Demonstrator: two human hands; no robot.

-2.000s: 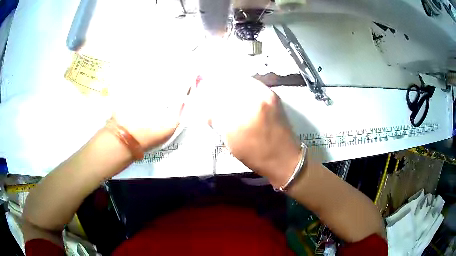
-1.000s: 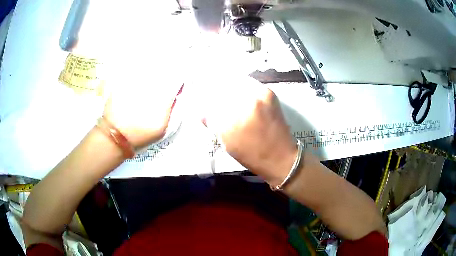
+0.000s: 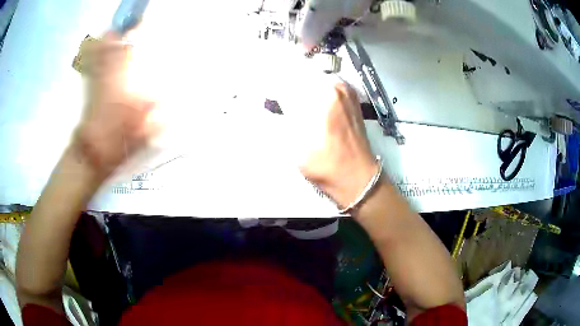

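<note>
White cloth (image 3: 216,121) lies under the machine head (image 3: 407,38), mostly lost in glare against the white table, so its outline is unclear. My left hand (image 3: 114,127) is blurred at the left, fingers spread, with fingertips over the yellow ticket (image 3: 81,58) and close to the blue-grey bar (image 3: 130,14). It holds nothing that I can see. My right hand (image 3: 343,143) is bent on the table just below the needle area (image 3: 327,48). Its fingertips are washed out, so any grip on the cloth cannot be told.
Thread snips (image 3: 375,89) lie right of my right hand. Black-handled scissors (image 3: 514,149) lie at the table's right end. Ruler marks (image 3: 470,186) run along the front edge. A white piece (image 3: 311,228) hangs below that edge. White bundles (image 3: 502,296) sit on a cart at lower right.
My left hand has moved up and left, away from my right hand, and its fingers have opened. The view has shifted slightly. White material now shows lower down past the front edge.
</note>
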